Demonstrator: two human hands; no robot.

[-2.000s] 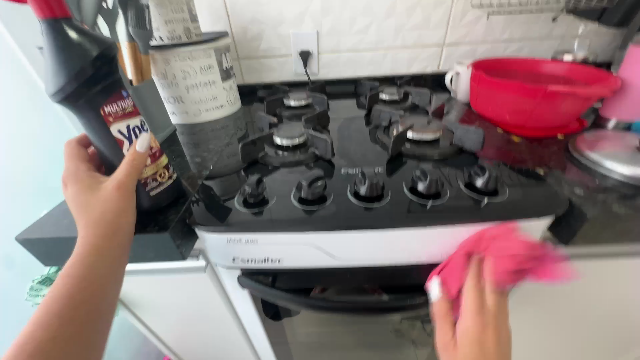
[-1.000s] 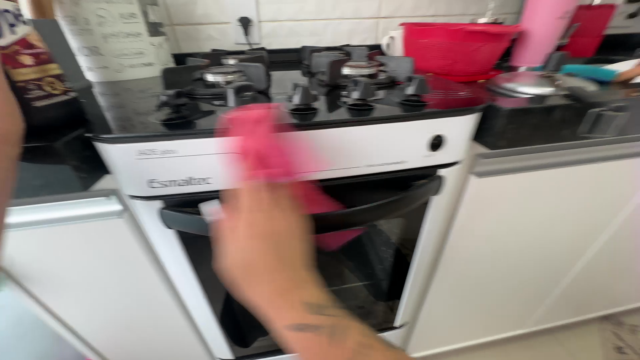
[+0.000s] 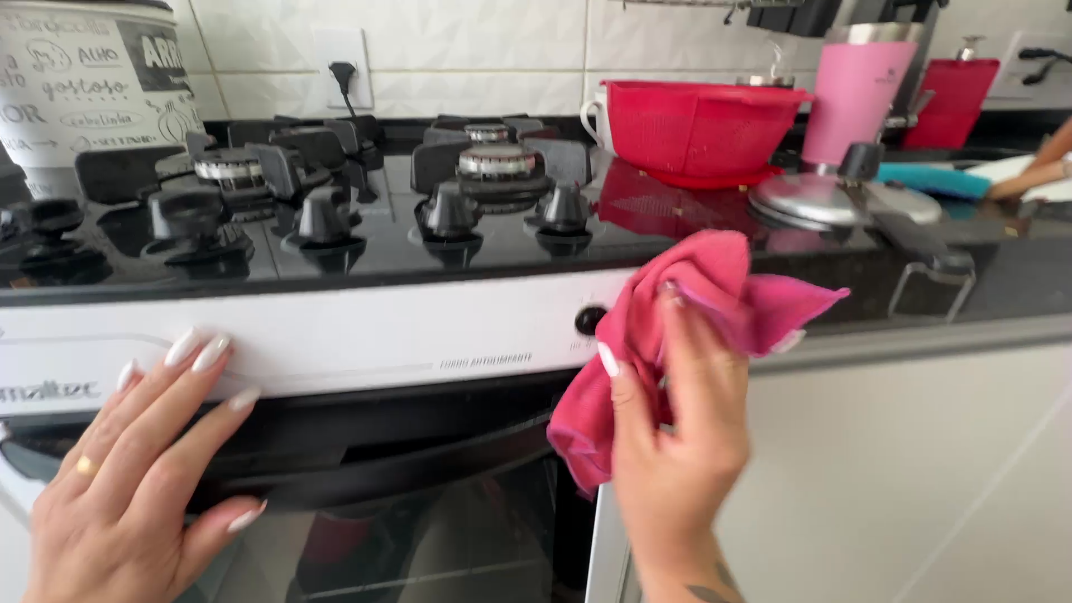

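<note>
A bunched pink cloth [image 3: 695, 293] is in my right hand [image 3: 687, 419], pressed at the right end of the stove's white front panel [image 3: 402, 322], just beside a small black oven knob [image 3: 590, 320]. My left hand [image 3: 151, 469] holds nothing; its spread fingertips rest on the left part of that panel, above the oven door. The black oven handle [image 3: 402, 461] runs between the two hands. Above the panel stands a row of black burner knobs [image 3: 325, 216] on the black glass cooktop.
Burners with black grates [image 3: 498, 163] lie behind the knobs. On the counter to the right are a red colander [image 3: 703, 130], a metal pot lid [image 3: 804, 201], a pink tumbler [image 3: 858, 100] and a turquoise item [image 3: 934, 178]. A canister with writing [image 3: 100, 84] stands at the left.
My right hand has moved the cloth rightward along the front panel. My left hand, on a dark bottle two seconds ago, is now on the panel. The view has moved closer.
</note>
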